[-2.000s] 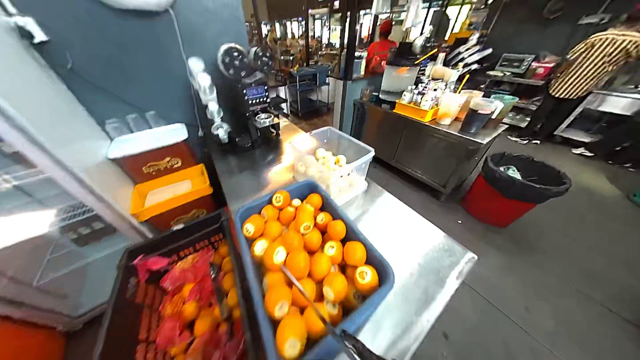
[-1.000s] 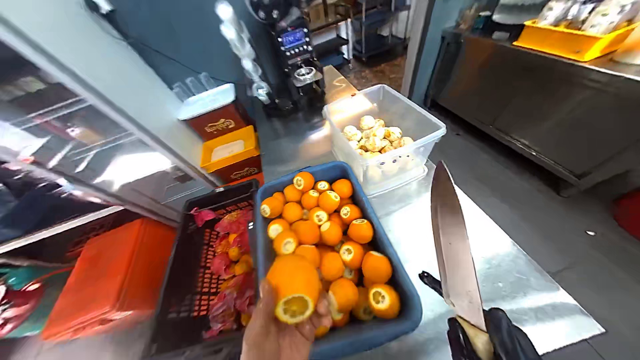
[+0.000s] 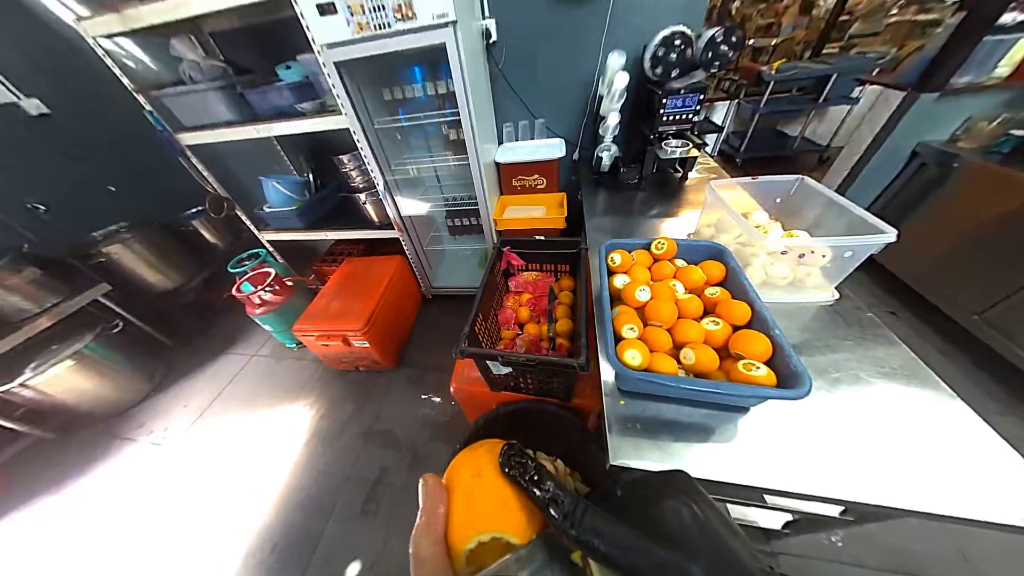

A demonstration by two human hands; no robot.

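My bare left hand [image 3: 432, 528] holds an orange [image 3: 488, 504] with its end cut away, low in the middle of the view. My right hand [image 3: 632, 520], in a black glove, reaches over with one finger on the orange's side. Part of a knife blade [image 3: 528, 560] shows below that finger; its handle is hidden by the glove. Behind both hands stands a black bin [image 3: 536, 424] with peelings [image 3: 560, 472] inside. A blue tub [image 3: 788, 360] of oranges with trimmed ends [image 3: 688, 332] rests on the steel table, beside a clear plastic box [image 3: 848, 216] of pale peeled fruit [image 3: 780, 256].
The steel table [image 3: 896, 432] runs along the right. Left of it, a black crate [image 3: 520, 360] holds oranges and pink netting. A red cooler box [image 3: 360, 312], gas cylinders [image 3: 276, 308] and a glass-door fridge [image 3: 432, 160] stand further back. A sealing machine [image 3: 676, 112] stands at the table's far end.
The view has swung left. My left hand, with the orange, has moved from over the blue tub to over the black bin. The knife and my gloved right hand have come to the orange.
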